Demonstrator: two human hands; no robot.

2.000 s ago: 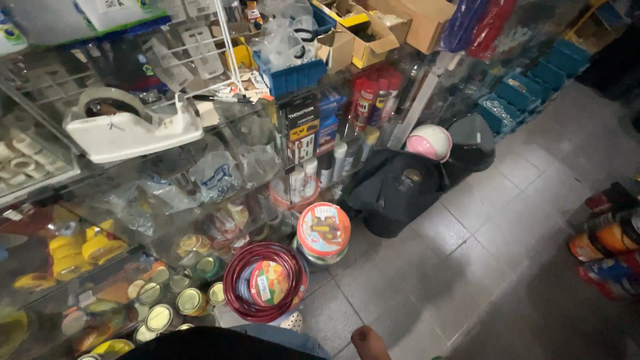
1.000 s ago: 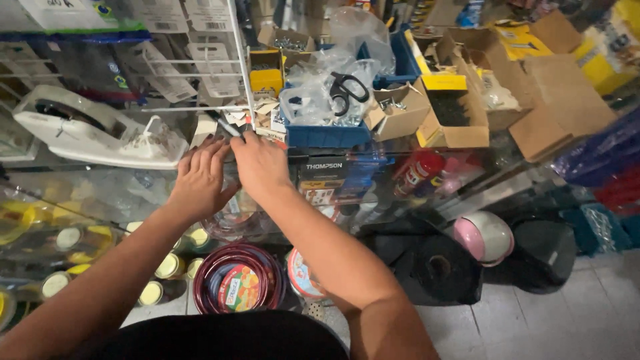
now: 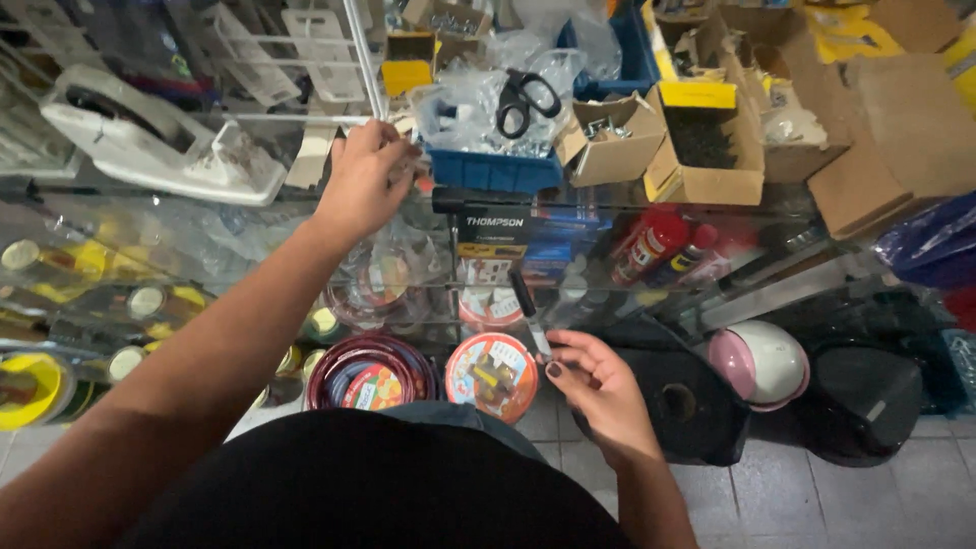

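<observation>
My right hand [image 3: 598, 389] holds a marker pen [image 3: 528, 311] by its pale end between thumb and fingers, with the black end pointing up and away. My left hand [image 3: 370, 179] is over the edge of the glass counter, beside the foot of the white wire rack [image 3: 364, 61]; its curled fingers hide whatever lies beneath them. Just right of that hand stands a blue plastic bin [image 3: 496, 171] with clear plastic bags, and black-handled scissors [image 3: 526, 103] rest on the bags. A white tape dispenser [image 3: 171, 145] sits to the left.
Open cardboard boxes, one with screws [image 3: 606, 130], line the counter to the right. Red spray cans [image 3: 653, 242] stand under the glass. Below are a coiled dark red hose [image 3: 370, 374], a round orange-rimmed container [image 3: 492, 377] and a pink and white helmet [image 3: 759, 364].
Both hands were together at the counter edge one second ago. My right hand has moved away to the right and nearer my body, holding the marker; my left hand stays by the rack.
</observation>
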